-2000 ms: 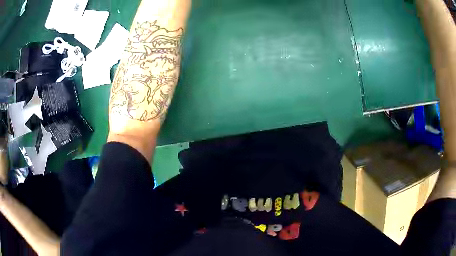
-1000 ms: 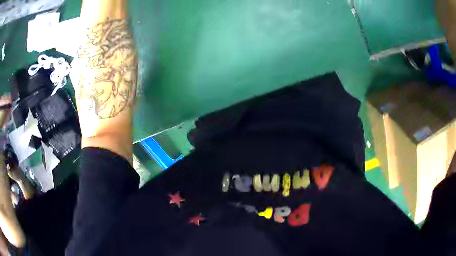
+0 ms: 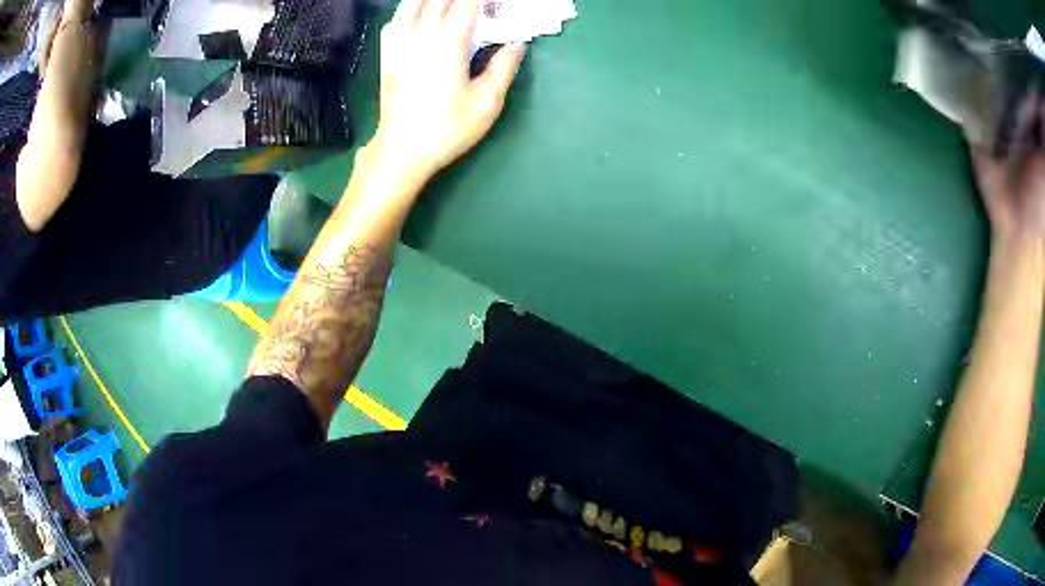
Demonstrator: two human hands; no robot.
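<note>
My left hand [image 3: 438,86] reaches to the top edge, thumb apart from the fingers, beside white paper leaflets [image 3: 533,18]. A small dark thing shows between thumb and fingers; its hold is unclear. My right hand [image 3: 1014,172] is at the right edge, blurred and partly cut off. It grips black retail boxes [image 3: 995,82] with pale flaps showing; their number is too blurred to tell.
Several open black boxes [image 3: 300,105] with pale flaps stand at the upper left. Another person's arm [image 3: 52,155] and dark clothing are beside them. Blue stools [image 3: 89,467] stand on the green floor at lower left. A brown carton [image 3: 779,563] is below the bench [image 3: 688,229].
The view has swung to the left. My left hand has come into view by the leaflets. My right hand has come into view at the right with black boxes.
</note>
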